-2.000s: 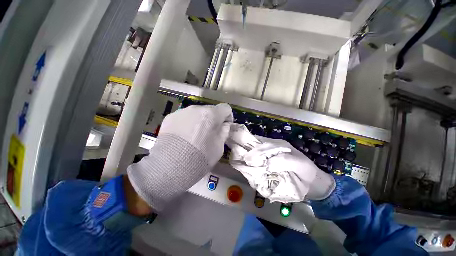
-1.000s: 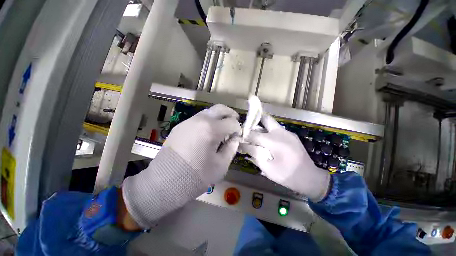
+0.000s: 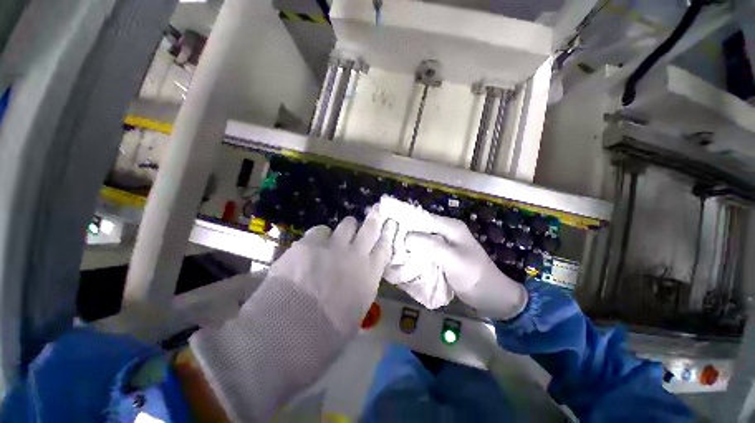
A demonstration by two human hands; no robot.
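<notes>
A long circuit board crowded with black round parts lies between the conveyor rails. My left hand, in a white glove, is over the board's front edge with its fingers apart; its fingertips are beside a crumpled white wipe. My right hand, also white-gloved, is closed on the wipe above the middle of the board. The wipe and hands hide part of the board. Whether my left fingers touch the wipe is hard to tell.
Below the board, a sloping control panel carries a red-orange button, a yellowish button and a green-lit button. A white frame post stands at the left. Vertical guide rods stand behind the rails.
My left fingers have opened from the wipe and spread out. The wipe, thin and upright between both hands before, is now bunched in my right hand. The view has shifted slightly.
</notes>
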